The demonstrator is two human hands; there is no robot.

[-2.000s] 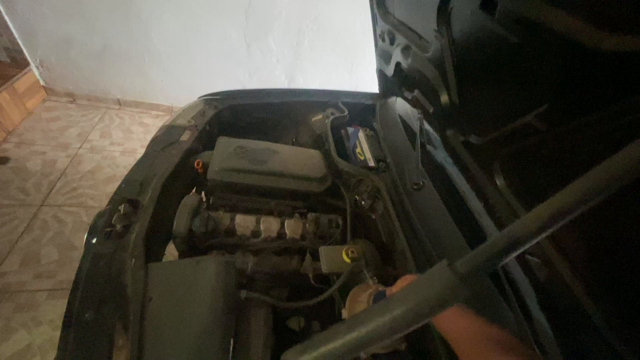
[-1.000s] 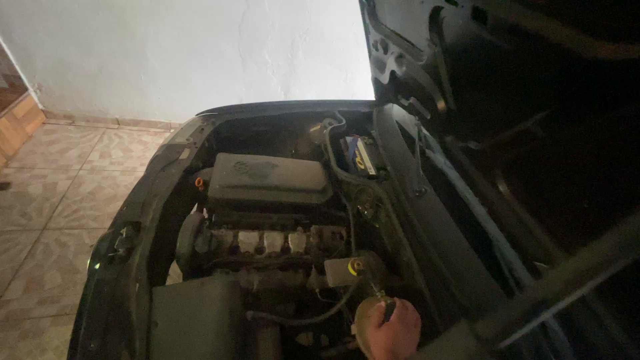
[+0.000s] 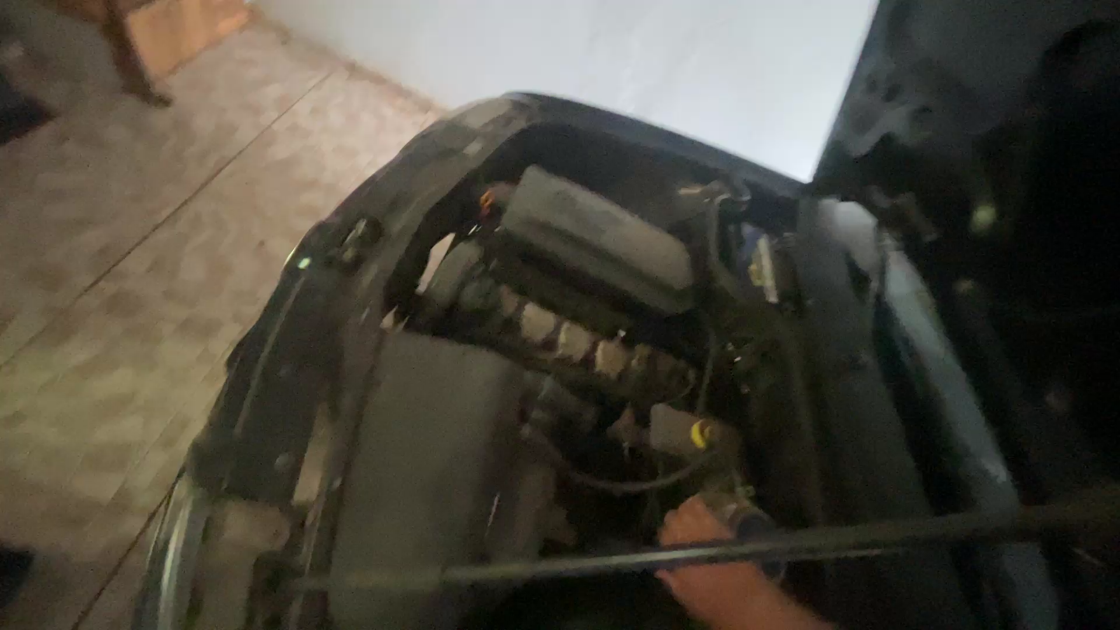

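Observation:
My right hand [image 3: 704, 542] is low in a car's engine bay, its fingers bent against the left side of a round, capped-looking part [image 3: 744, 516]. Blur and the prop rod [image 3: 612, 560] crossing in front of the hand hide whether it grips that part. Just above the hand is a small reservoir [image 3: 674, 430] with a yellow-marked cap [image 3: 703, 433], and a thin hose [image 3: 621, 484] curves away to the left. The engine's top [image 3: 577, 341] lies further up, beneath a dark box-shaped cover [image 3: 595, 236]. My left hand is out of view.
The raised hood [image 3: 1006, 219] fills the right side. A large dark cover [image 3: 420, 455] lies left of the hand, beside the car's front edge [image 3: 297, 350]. A battery [image 3: 766, 267] sits at the upper right. Beyond are a tiled floor [image 3: 157, 262] and a white wall [image 3: 665, 70].
The view has tilted and moved strongly. My right hand stays low in the engine bay by the yellow-marked cap. The rod now crosses in front of it.

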